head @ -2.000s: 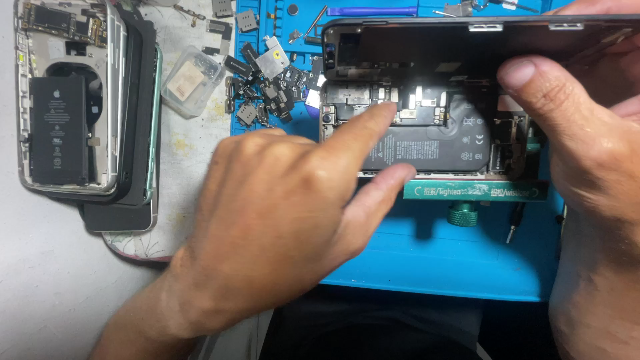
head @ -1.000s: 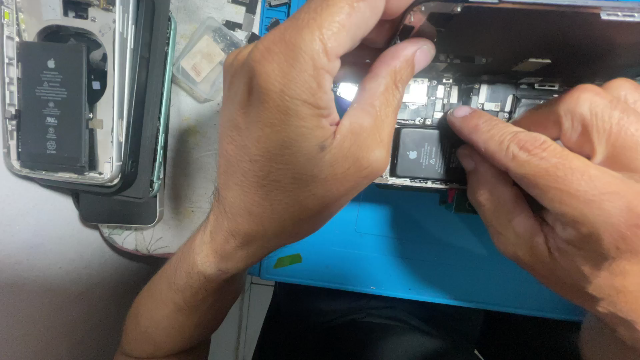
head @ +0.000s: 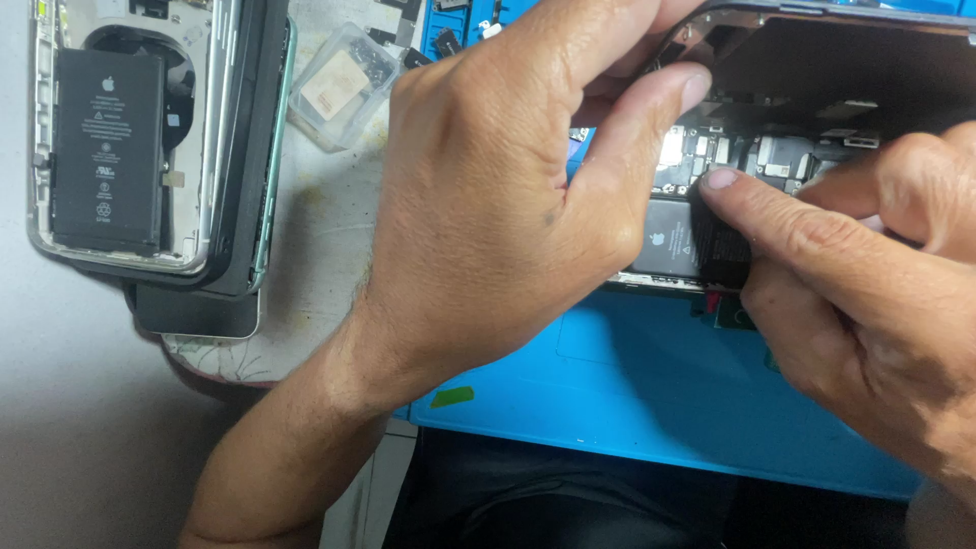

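An opened smartphone lies at the right, its battery [head: 665, 240] and circuit parts showing. Its screen assembly [head: 831, 65] is raised along the far side. My left hand [head: 503, 183] grips the left end of that screen between thumb and fingers; some fingertips are hidden behind it. My right hand [head: 877, 252] reaches in from the right, with the index fingertip on the inner parts just above the battery. Its other fingers are curled, and whether they hold anything cannot be told. Part of a green holder [head: 736, 314] shows under the phone's near edge.
At the left a stack of phone housings, the top one with a black battery [head: 107, 152], lies beside a clear plastic box [head: 343, 88]. Small loose parts [head: 447, 43] are at the top. A blue work mat [head: 534, 381] carries a green tape piece [head: 452, 396].
My left hand has moved from the phone's inner parts to the screen's left end. My right hand has left the screen's right side, and its index finger now touches the inside. The view has shifted.
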